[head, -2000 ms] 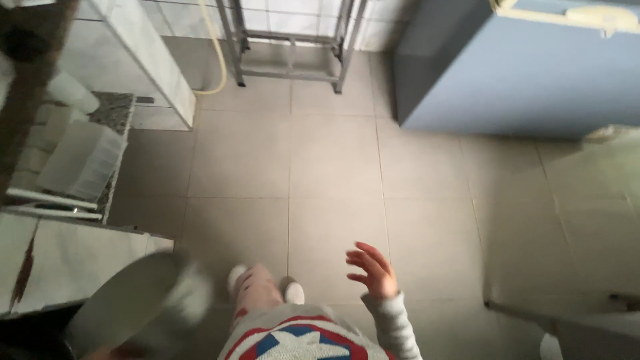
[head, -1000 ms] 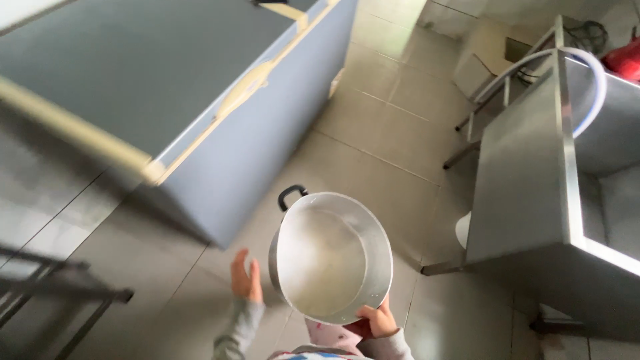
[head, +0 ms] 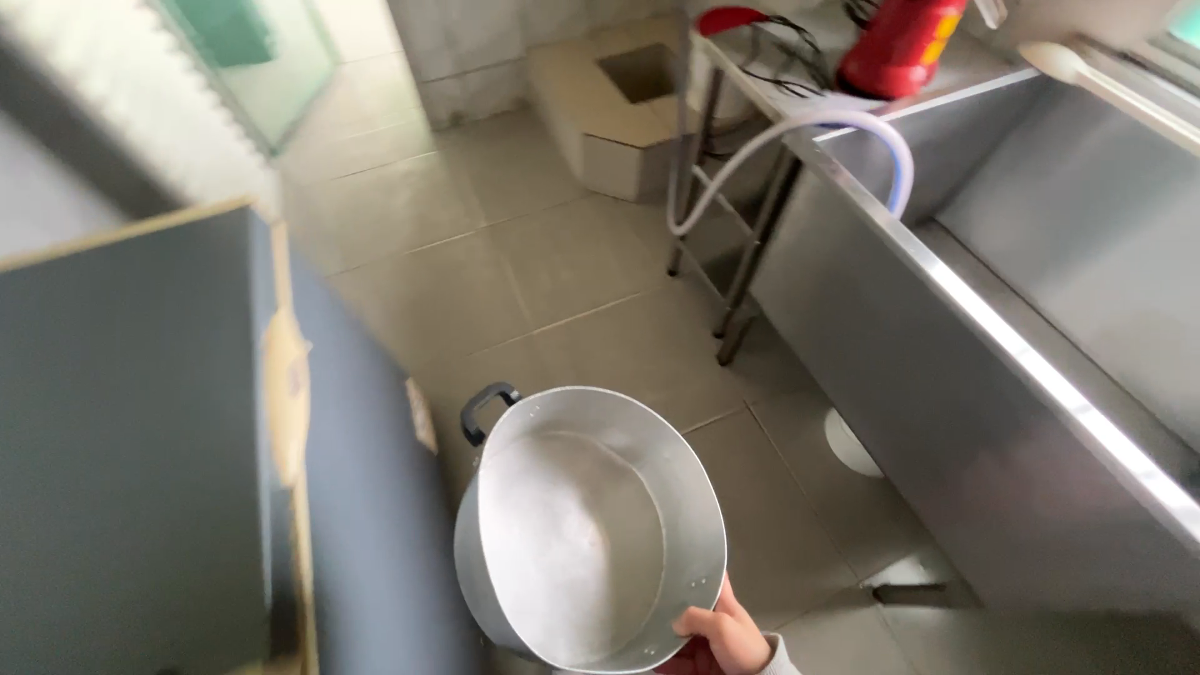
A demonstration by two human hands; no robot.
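Note:
A large aluminium cooking pot with a black side handle hangs over the tiled floor at the lower middle, its open mouth facing up and nothing visible inside. My right hand grips the pot at its near right side, thumb by the rim; the handle on that side is hidden by the hand and pot. My left hand does not show in this view.
On the right stands a deep stainless steel sink with a pale hose looping over its edge. A side table bears a red container. A blue-grey cabinet borders the left. A tiled block stands on the floor behind.
The view has swung toward the sink. One second ago my left hand was beside the pot with fingers apart; now it is out of view. My right hand still holds the pot.

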